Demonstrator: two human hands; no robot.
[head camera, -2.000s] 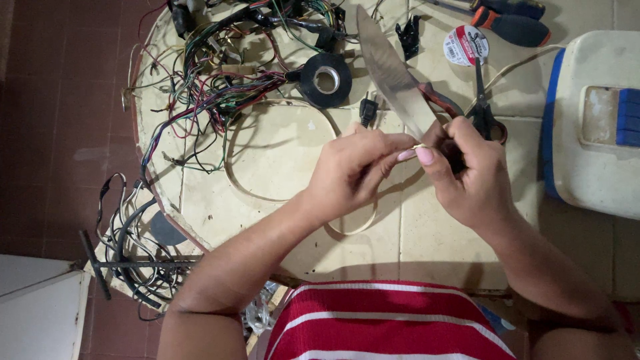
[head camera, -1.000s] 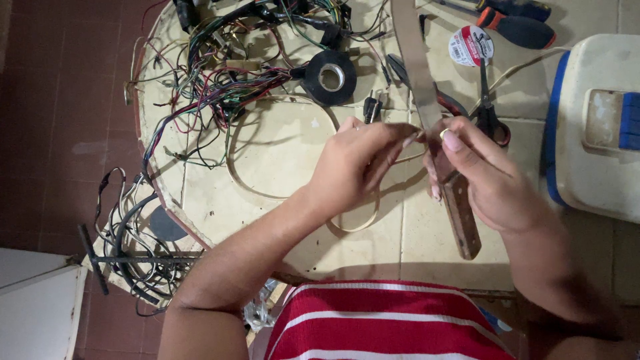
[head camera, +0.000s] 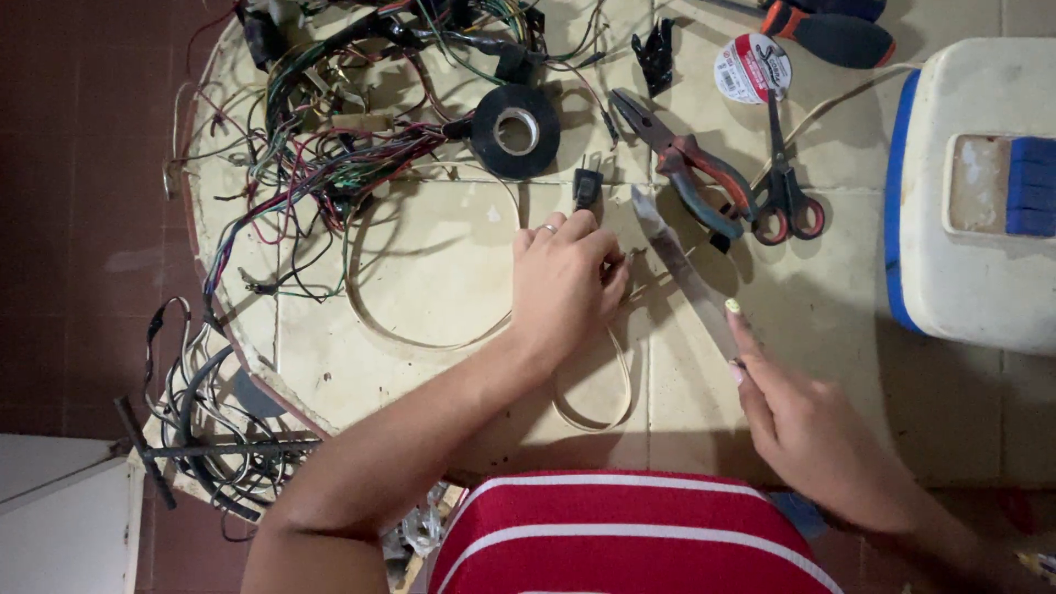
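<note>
My right hand (head camera: 796, 412) grips a knife (head camera: 691, 280) by its handle, its blade low over the tiled table and pointing up and left. Fingers curled, my left hand (head camera: 569, 280) rests on the table, holding a thin cream electrical cord (head camera: 623, 379) whose end pokes out toward the blade. Just above that hand lies a black two-prong plug (head camera: 587, 186). Pliers with red and grey handles (head camera: 701, 177) lie beyond the knife tip, and scissors (head camera: 782, 186) are to their right. A roll of black electrical tape (head camera: 516, 132) sits above the cord's large loop.
Tangled wiring harnesses (head camera: 330, 165) cover the table's upper left. More cables (head camera: 214, 437) and a metal T-shaped bar (head camera: 153, 452) lie lower left. At the upper right are a round labelled spool (head camera: 751, 69) and a screwdriver (head camera: 833, 37). A white and blue container (head camera: 973, 289) stands at right.
The knife, upright between both hands a second ago, now slants low over the table in my right hand, which has moved down and right. My left hand has come down to the table beside the plug.
</note>
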